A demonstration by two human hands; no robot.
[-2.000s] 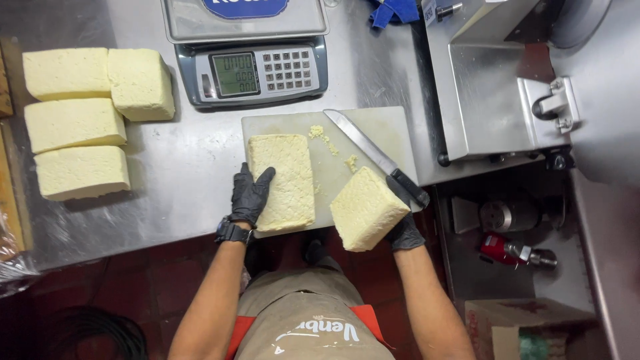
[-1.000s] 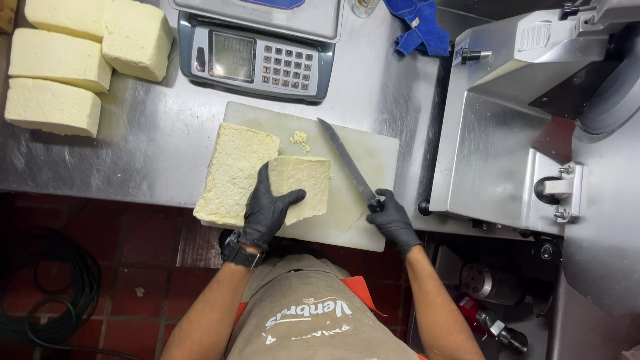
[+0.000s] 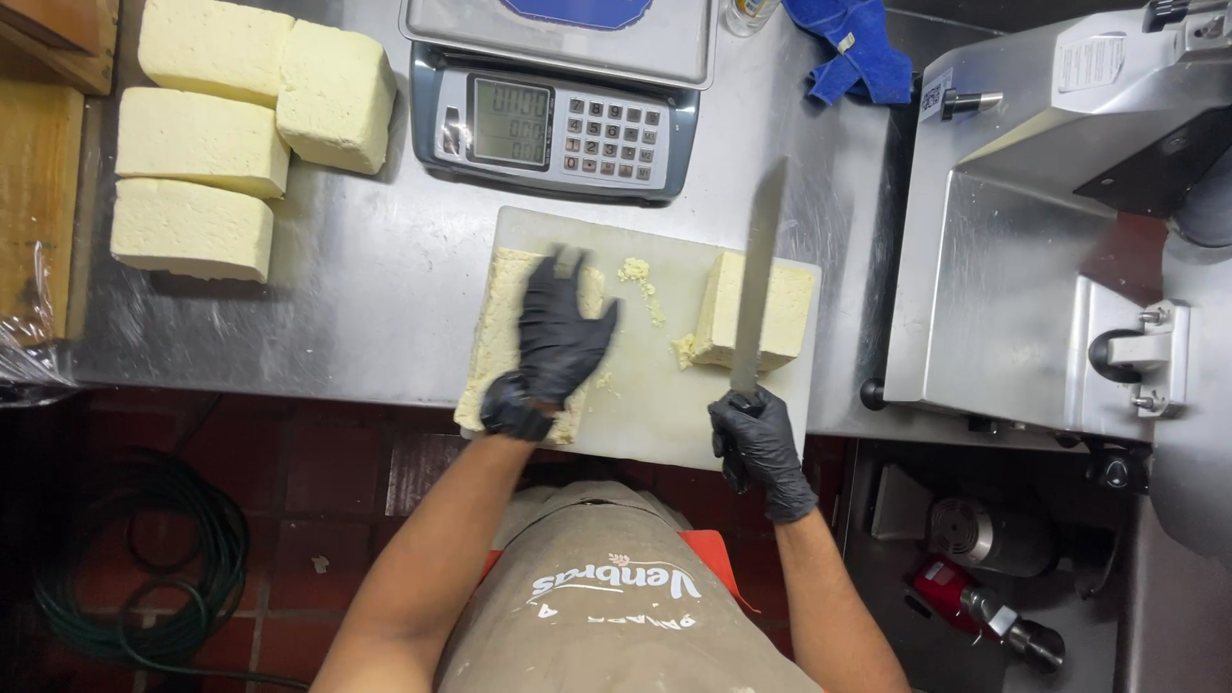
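My left hand (image 3: 566, 332), in a black glove and slightly blurred, is spread over a large slab of white cheese (image 3: 496, 337) on the left of a white cutting board (image 3: 635, 404); whether it touches the slab I cannot tell. In my right hand (image 3: 760, 443), also gloved in black, is the handle of a long knife (image 3: 760, 260), its blade pointing away from me. The blade passes above a smaller cheese block (image 3: 794, 313) at the board's right side. Cheese crumbs (image 3: 635, 271) lie between the two pieces.
A digital scale (image 3: 558, 130) stands behind the board. Several cheese blocks (image 3: 192, 226) sit at the left of the steel table (image 3: 366, 318), by a wooden box (image 3: 38, 192). A blue cloth (image 3: 861, 48) lies at the back; a metal slicer (image 3: 1011, 279) is on the right.
The smaller cheese piece, under my left hand beside the slab one second ago, now stands at the board's right. My left hand is over the slab, and the knife has been raised off the board.
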